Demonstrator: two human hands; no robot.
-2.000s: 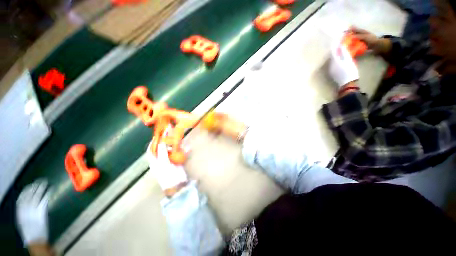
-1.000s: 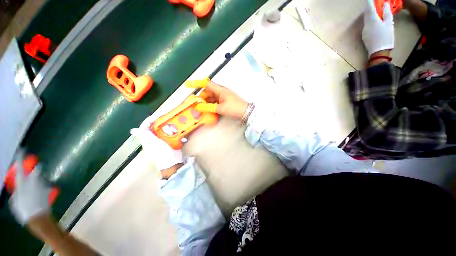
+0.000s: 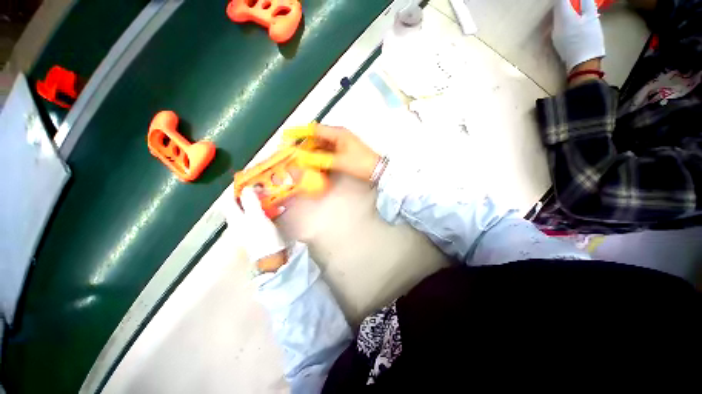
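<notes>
An orange controller shell [image 3: 286, 178] is held above the near edge of the off-white table, beside the belt. My left hand [image 3: 260, 228], in a white knit glove, grips its left end. My right hand [image 3: 339, 150], bare with yellow finger cots, is at the shell's right end and blurred; its fingers touch the shell. Round openings show in the shell's face. Two more orange shells lie on the dark green conveyor belt [image 3: 138, 223]: one shell [image 3: 180, 146] left of my hands and one [image 3: 268, 15] at the top.
A bottle with a grey cap [image 3: 409, 15], a grey-blue block [image 3: 385, 90] and a white stick [image 3: 462, 15] lie on the table. A red-orange part [image 3: 60, 86] and a white board [image 3: 29, 196] are across the belt. A co-worker's plaid sleeve [image 3: 616, 161] is at right.
The belt shells have moved down and left. The other gloved hand with a shell at lower left is gone. The shell in my hands, first over the belt edge, is now over the table and tilted differently.
</notes>
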